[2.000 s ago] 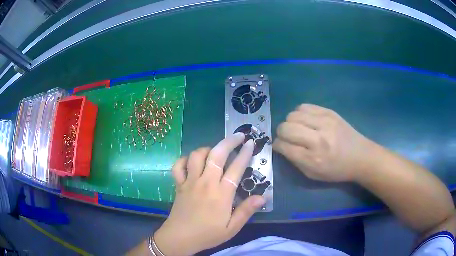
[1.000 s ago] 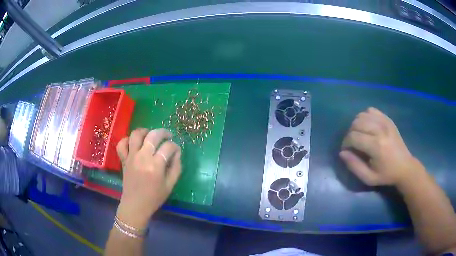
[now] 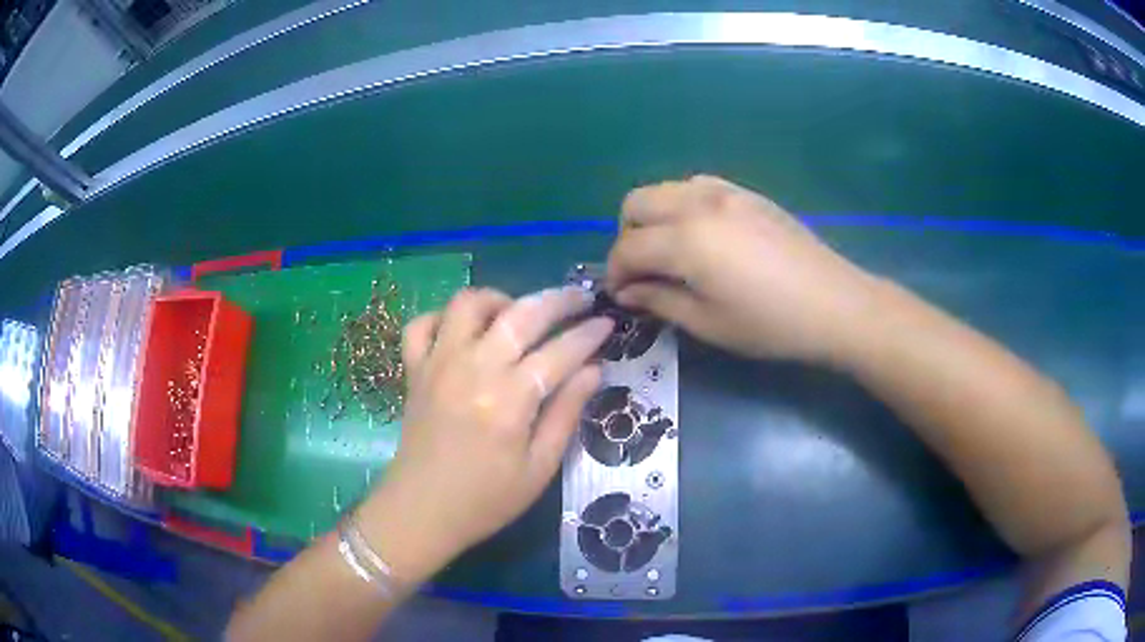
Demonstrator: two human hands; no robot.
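The grey three-opening unit (image 3: 619, 480) lies flat on the dark green bench, long side away from me. My left hand (image 3: 502, 376), with pale coverings on its fingers, reaches over the unit's far opening. My right hand (image 3: 703, 270) bends over the same far end, its fingertips close to the left ones. The fingertips hide most of that opening. I cannot tell whether either hand holds a small part. A loose pile of small copper-coloured parts (image 3: 372, 357) lies on the green mat (image 3: 301, 439), partly behind my left hand.
A red parts bin (image 3: 226, 401) with copper-coloured parts stands on the mat's left side. Clear plastic trays (image 3: 98, 376) lie left of it. Blue tape (image 3: 502, 231) runs along the bench, and a metal rail (image 3: 565, 35) lies beyond.
My left hand has moved right, from the mat by the red bin to the unit. My right hand has moved from the bench to the unit's far end. The camera view has shifted.
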